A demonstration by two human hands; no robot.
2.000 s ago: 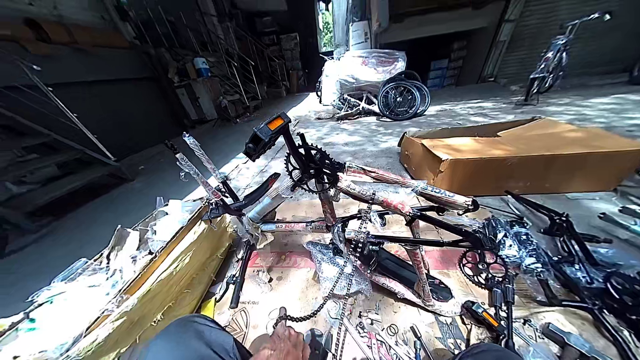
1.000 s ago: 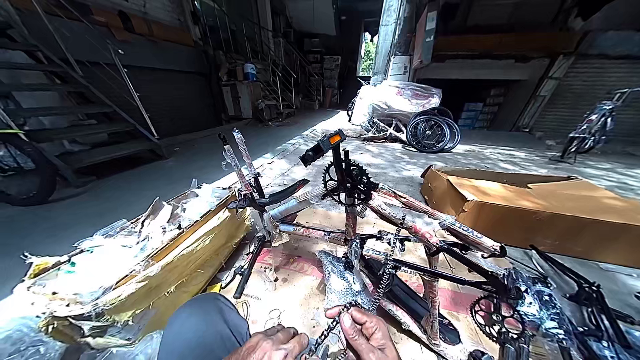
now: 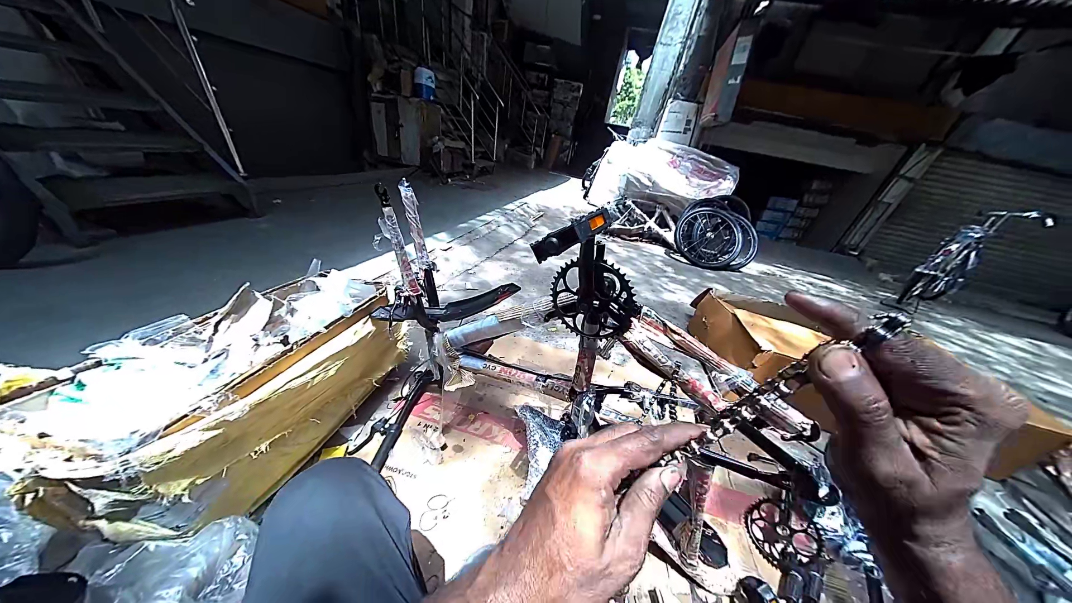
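Observation:
A bicycle chain (image 3: 777, 383) runs taut between my two hands. My left hand (image 3: 599, 494), low at the middle, pinches its lower end between thumb and fingers. Higher up at the right, my right hand (image 3: 904, 410) grips the other part, and the chain passes over its fingers. Behind them lies a bicycle frame wrapped in printed film (image 3: 682, 373), with a black chainring (image 3: 593, 297) and a pedal with an orange reflector (image 3: 572, 236) standing up from it. A second chainring (image 3: 783, 532) shows below the chain. Bubble wrap (image 3: 540, 448) lies beside my left hand.
A torn carton (image 3: 276, 419) full of plastic wrapping stands at the left. Another cardboard box (image 3: 745, 331) is behind my right hand. Flat cardboard (image 3: 435, 494) covers the ground by my knee. Farther back are wheels (image 3: 710, 236), a wrapped bundle (image 3: 662, 172) and a parked bicycle (image 3: 955, 260).
Two seconds ago one hand was low by the chain; a second ago both hands held it close together. Now my right hand is raised and farther right, with the chain stretched between them.

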